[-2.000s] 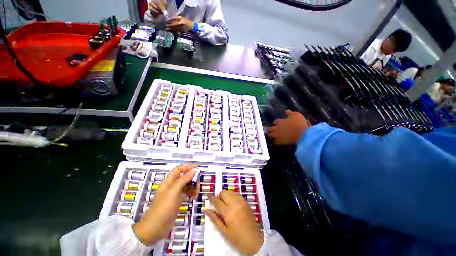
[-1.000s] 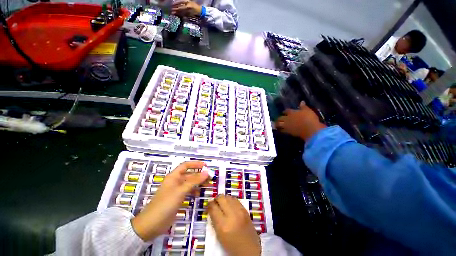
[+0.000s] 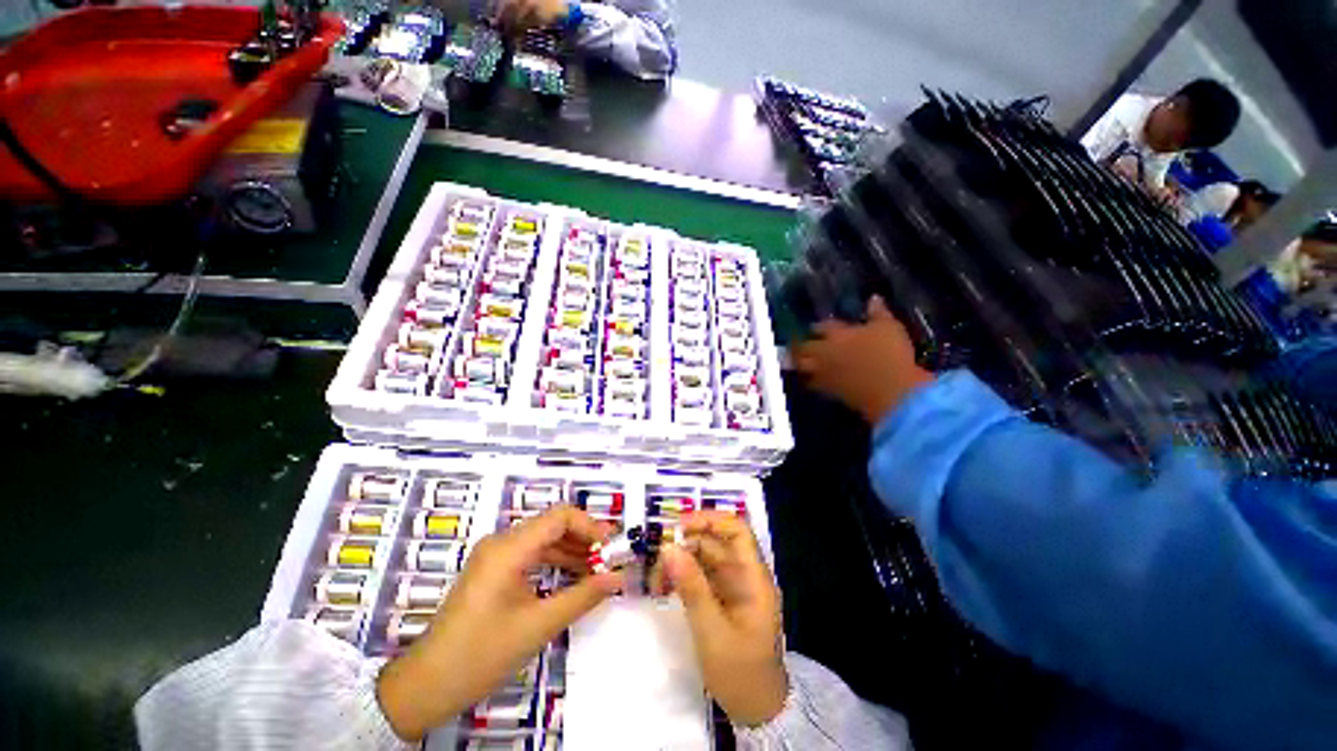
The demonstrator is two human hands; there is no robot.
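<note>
My left hand [image 3: 506,613] holds a small cylindrical component [image 3: 616,553], white with red, between thumb and fingers above the near tray. My right hand [image 3: 733,609] is beside it, its fingertips closed on a small dark-ended component [image 3: 658,541]; the two parts meet or nearly meet. A white sheet [image 3: 634,682] lies below and between my hands, over the tray. The near white tray [image 3: 293,565] holds rows of small cylinders with white, yellow, red and black parts. My hands and the sheet hide its middle.
Stacked white trays [image 3: 557,426] of similar parts lie behind. At right, a person's blue sleeve [image 3: 1026,514] and hand reach to tall clear trays of black parts [image 3: 1026,279]. A red bin [image 3: 132,110] stands on a metal box [image 3: 271,191]. A white cabled tool [image 3: 52,371] lies left.
My right fingertips have risen from the sheet to the component at my left fingertips. More of the sheet shows. The person's hand at right stays by the clear trays.
</note>
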